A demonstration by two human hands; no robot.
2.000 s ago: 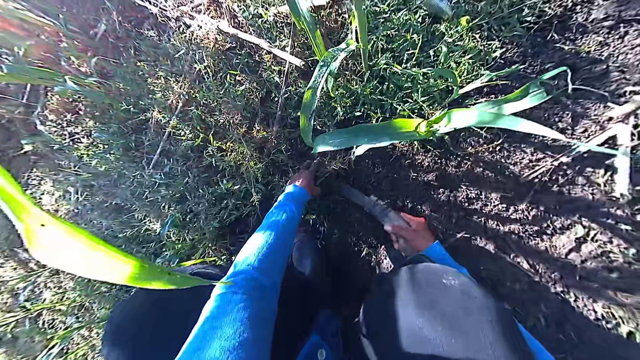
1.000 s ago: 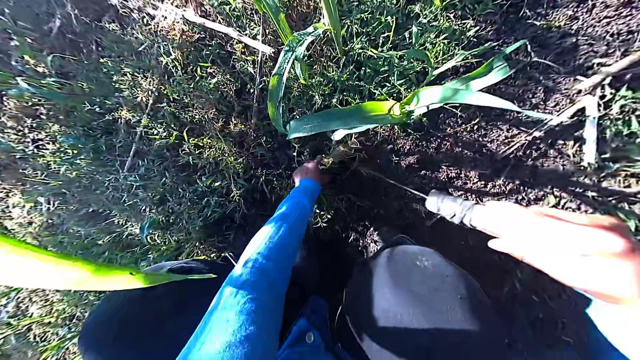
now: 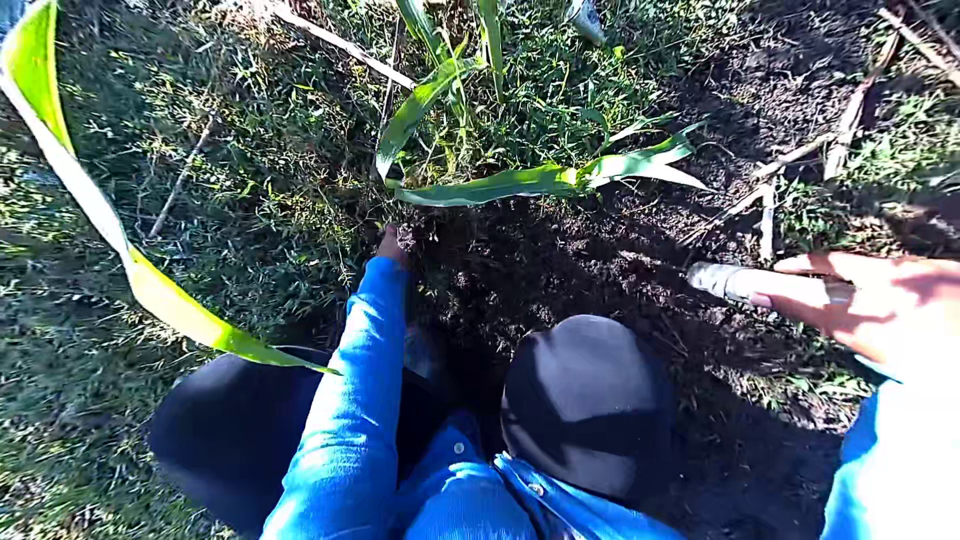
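My left hand [image 3: 393, 246] reaches down to the low weeds [image 3: 330, 217] beside bare dark soil [image 3: 525, 262]; soil and plant bits lie at its fingers, and whether it grips them cannot be told. Out to the right, my right hand [image 3: 877, 296] is wrapped around the pale handle [image 3: 724, 281] of a hand tool. No blade of the tool can be made out in this view. Just beyond my left hand, a long green maize leaf [image 3: 487, 187] arches over the edge of the soil.
A second long leaf [image 3: 172, 307] crosses the left side near the camera. Dry stalks [image 3: 795, 161] lie at the right, and another dry stalk [image 3: 345, 46] lies at the top. My bent knees [image 3: 592, 397] are close below the work area.
My right hand has moved from near my left hand out to the right, still holding the tool. My left hand stays low at the weeds.
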